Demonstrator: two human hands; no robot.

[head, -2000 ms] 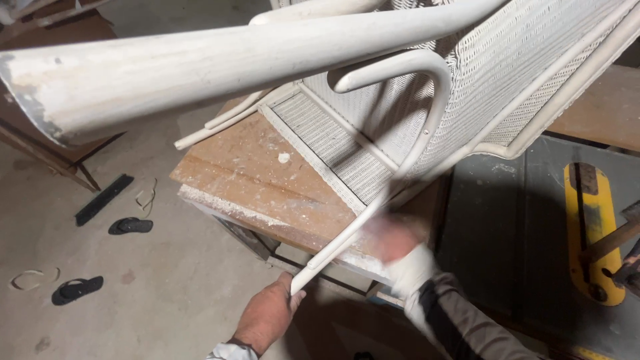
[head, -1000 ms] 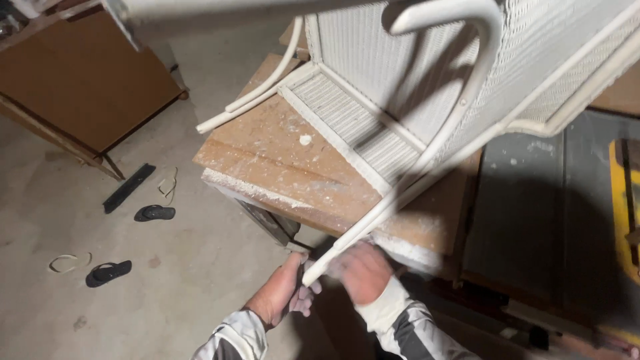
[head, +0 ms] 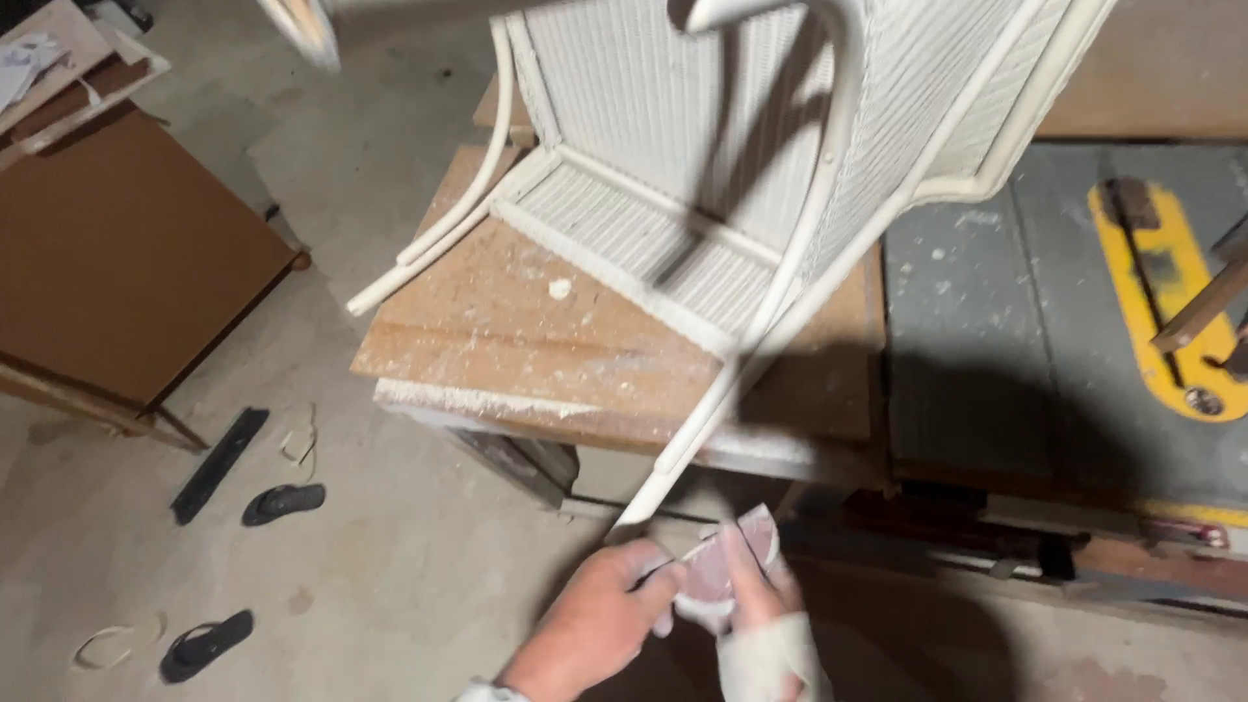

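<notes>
A white-painted wicker chair (head: 673,117) lies tilted on a dusty wooden board (head: 468,331), one round leg (head: 682,439) jutting over the front edge toward me. Just below the leg's end, my right hand (head: 765,595) grips a small worn piece of reddish sandpaper (head: 712,570) between thumb and fingers. My left hand (head: 614,604), fingers curled, meets the sandpaper's left edge and appears to pinch it. Neither hand is on the leg. A wrap or glove cuff covers my right wrist. A blurred white curved part crosses the top of the view.
To the right is a grey machine table (head: 975,390) with a yellow insert plate (head: 1160,292), resembling a table saw. A brown cabinet (head: 127,253) stands at the left. On the concrete floor lie a black brush head (head: 219,463) and flip-flops (head: 283,502).
My left hand has let go of the chair leg's end. Both hands have moved below it, and the sandpaper now shows between them.
</notes>
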